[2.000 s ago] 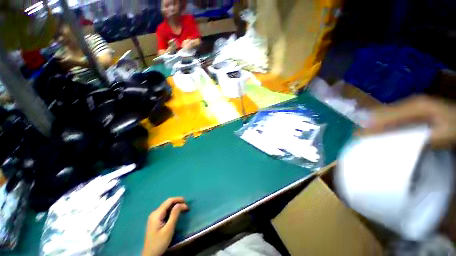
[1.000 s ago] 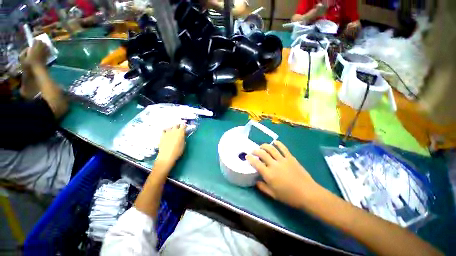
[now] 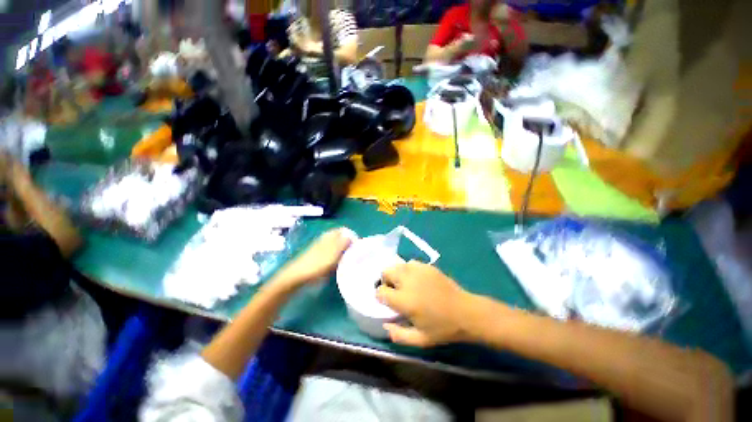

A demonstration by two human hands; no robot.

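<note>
A white round housing (image 3: 361, 284) stands on the green bench (image 3: 462, 227) in front of me, its open rectangular frame pointing up and right. My right hand (image 3: 425, 303) lies on its top and right side, with fingers bent at the centre hole; whether they pinch a small part cannot be told. My left hand (image 3: 326, 254) is at the housing's upper left edge, its fingertips close together and blurred; what they hold, if anything, cannot be told. A bag of white parts (image 3: 231, 254) lies left of the housing.
Another bag of white parts (image 3: 589, 276) lies right. Black cup-shaped covers (image 3: 272, 140) are heaped behind. White housings with black cables (image 3: 532, 140) stand on orange sheeting (image 3: 396, 177). A clear tray of white parts (image 3: 140, 198) is at left. Other people sit left and across.
My left hand has moved from the left bag to the housing's edge. My right hand stays on the housing, its fingers now more bent at the hole. The view has shifted slightly.
</note>
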